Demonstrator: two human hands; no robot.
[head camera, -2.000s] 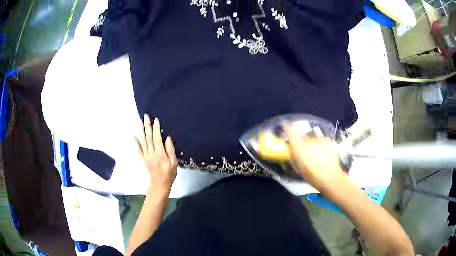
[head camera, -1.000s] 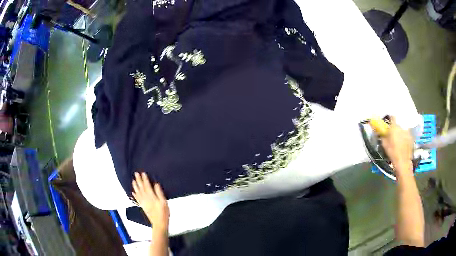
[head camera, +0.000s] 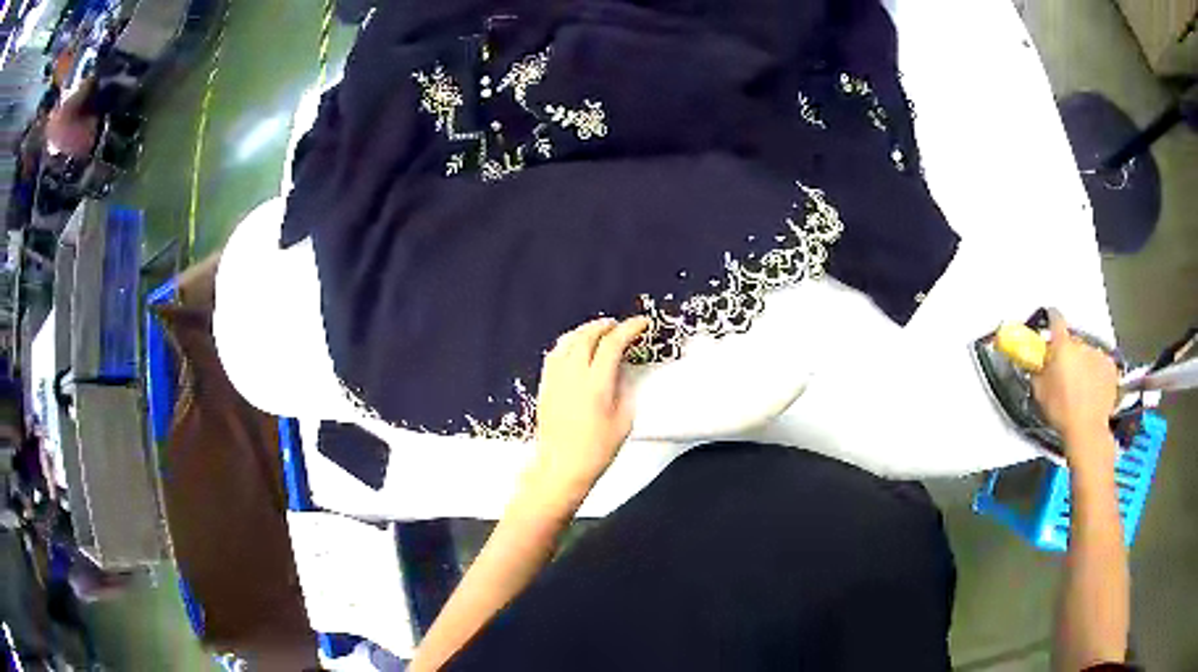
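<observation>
A dark navy blouse (head camera: 565, 250) lies spread on the white padded ironing table (head camera: 920, 381). Pale embroidered flowers show at its neckline (head camera: 495, 145), and a scalloped embroidered border (head camera: 742, 292) runs along its hem. My left hand (head camera: 589, 394) rests on the hem edge near its middle, fingertips on the cloth; whether the fingers pinch it is hidden. My right hand (head camera: 1080, 391) is closed on the yellow handle of the steam iron (head camera: 1009, 383), at the table's right edge, away from the blouse.
A blue plastic basket (head camera: 1051, 505) is below right, under the iron. A hose (head camera: 1163, 378) runs right from the iron. Brown cloth (head camera: 230, 486) hangs at left beside a paper sheet (head camera: 344, 571). A small black patch (head camera: 352, 454) lies on the board's lower left. A round dark base (head camera: 1117, 177) stands right.
The iron has gone from the hem to the table's right edge. The blouse lies turned, its hem slanting up to the right. My left hand has moved right along the hem.
</observation>
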